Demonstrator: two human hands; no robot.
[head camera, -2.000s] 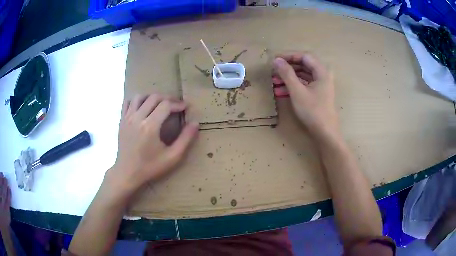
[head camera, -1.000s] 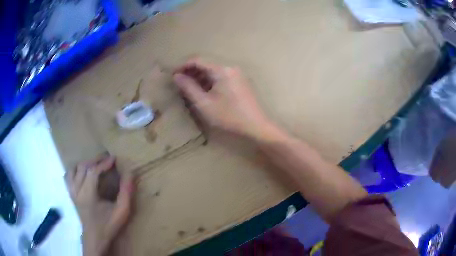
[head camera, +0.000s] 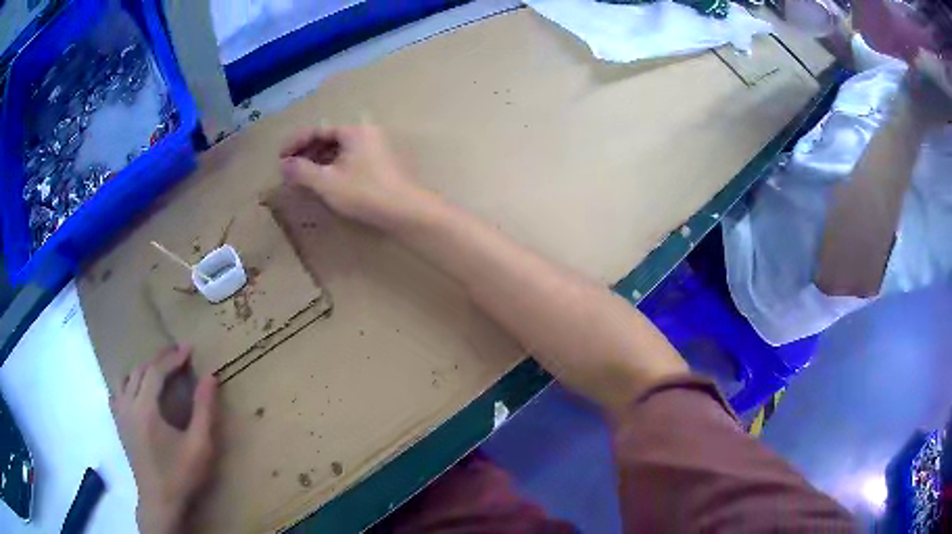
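Note:
A stained cardboard pad (head camera: 282, 282) lies on the brown cardboard sheet at the left. A white glue cup (head camera: 218, 274) stands on it, with a thin pale stick (head camera: 171, 253) leaning out over its rim. My left hand (head camera: 172, 422) rests at the pad's lower left corner, thumb and fingers apart and curved, with nothing seen in it. My right hand (head camera: 350, 172) is just beyond the pad's upper right corner, slightly blurred, fingers curled towards the thumb. Whether it holds something small is hidden.
A blue bin (head camera: 183, 167) of small silvery pieces stands at upper left. A white sheet (head camera: 63, 386) lies at left, with a black handle (head camera: 82, 503) and dark green shell (head camera: 15, 469) cut off. White wrapping (head camera: 626, 31) lies at the far end. A person's arm (head camera: 872, 193) shows at right.
The view has turned right, so the pad, cup and both hands appear further left. The red pieces seen beside my right hand no longer show. My left hand stays by the pad's corner.

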